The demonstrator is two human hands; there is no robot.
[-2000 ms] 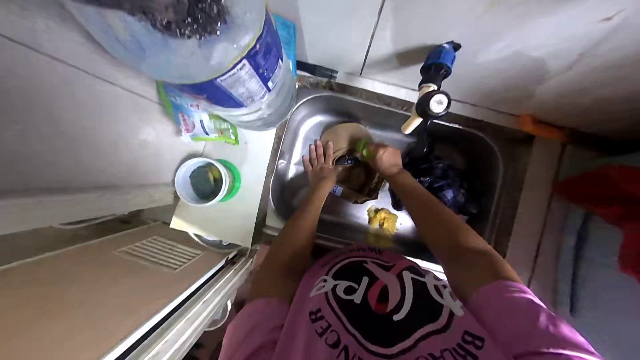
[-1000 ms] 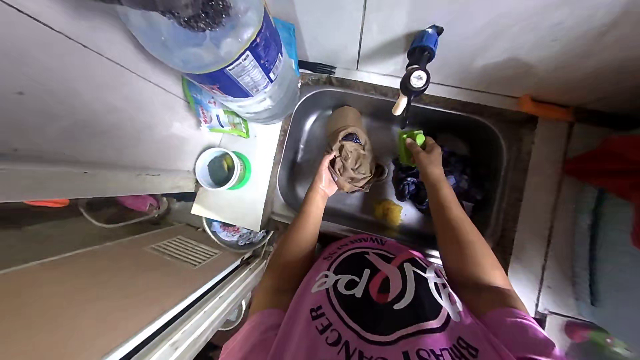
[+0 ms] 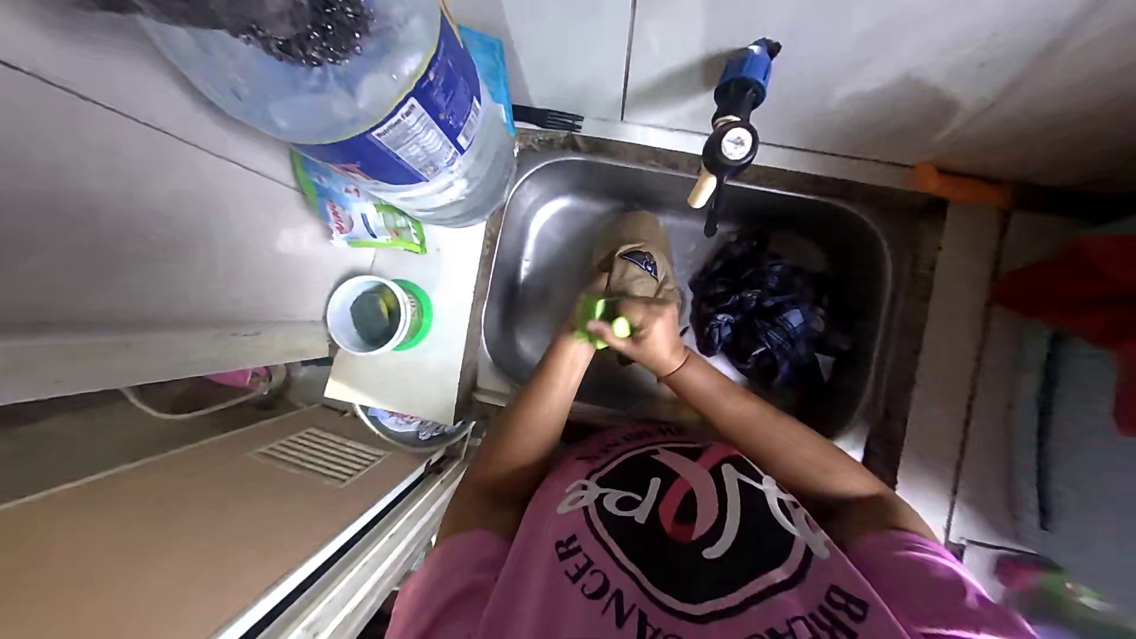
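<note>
In the head view, a tan cloth cap (image 3: 632, 257) with a dark patch lies in the left half of a steel sink (image 3: 546, 204). My right hand (image 3: 652, 330) grips a green brush (image 3: 595, 321) by its handle, over the near end of the cap. My left hand (image 3: 581, 306) is at the cap's near left side, mostly hidden behind the brush; how its fingers sit cannot be seen. Dark patterned wet cloth (image 3: 759, 306) lies bunched in the sink's right half.
A blue-and-black faucet (image 3: 732, 138) juts over the sink's far side. Left of the sink stand a large plastic bottle (image 3: 390, 106), a detergent pouch (image 3: 359, 213) and a white tub (image 3: 364, 315). A black fork (image 3: 548, 117) lies behind the sink; an orange object (image 3: 961, 185) sits at its far right corner.
My right hand has moved left with the green brush, from beside the dark cloth to the cap. The yellow thing seen earlier near the sink's front is now mostly hidden by my arm.
</note>
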